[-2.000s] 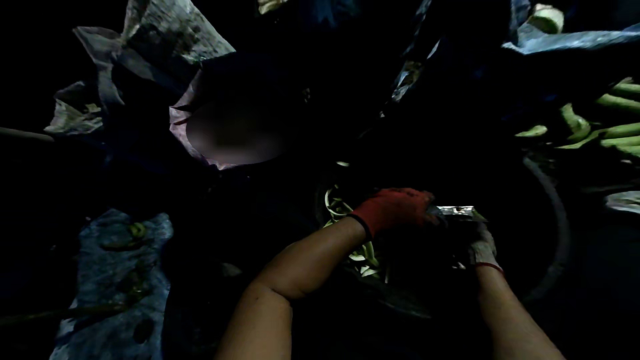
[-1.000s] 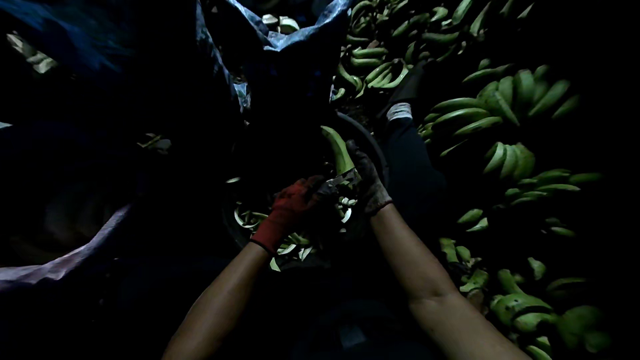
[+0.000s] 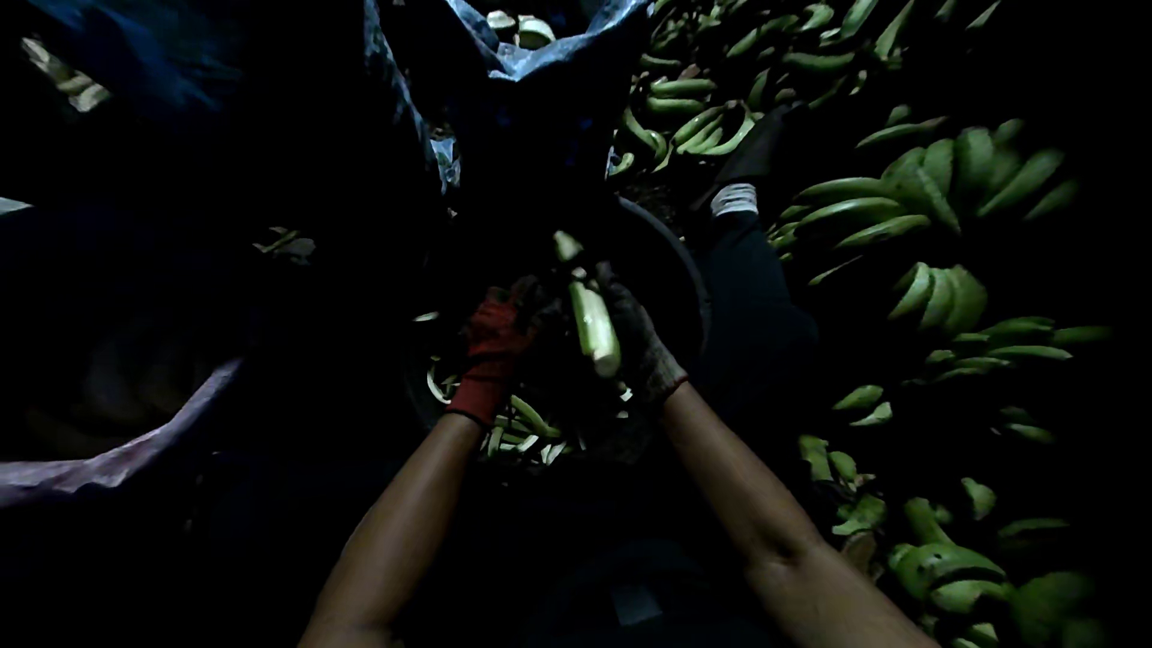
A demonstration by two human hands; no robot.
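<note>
A partly peeled green plantain or banana (image 3: 594, 328) lies between my hands over a dark round tub (image 3: 688, 261). My right hand (image 3: 634, 333), in a dark and grey glove, is against its right side, with the fingers near its upper end. My left hand (image 3: 499, 342), in a red glove with dark fingertips, is just left of it; deep shadow hides whether those fingers hold anything. Green and pale peel strips (image 3: 526, 436) lie in the tub below my left hand.
Green banana bunches (image 3: 936, 184) cover the floor at right and upper right. A blue plastic sack (image 3: 540, 63) with pale pieces stands beyond the tub. My dark-clad leg (image 3: 747, 270) is beside the tub's right edge. A pale sack edge (image 3: 135, 450) shows at left.
The fruit between my hands showed green skin one second ago; now a pale, peeled side shows and it lies lower, nearer me. The view swung right after the earliest frame.
</note>
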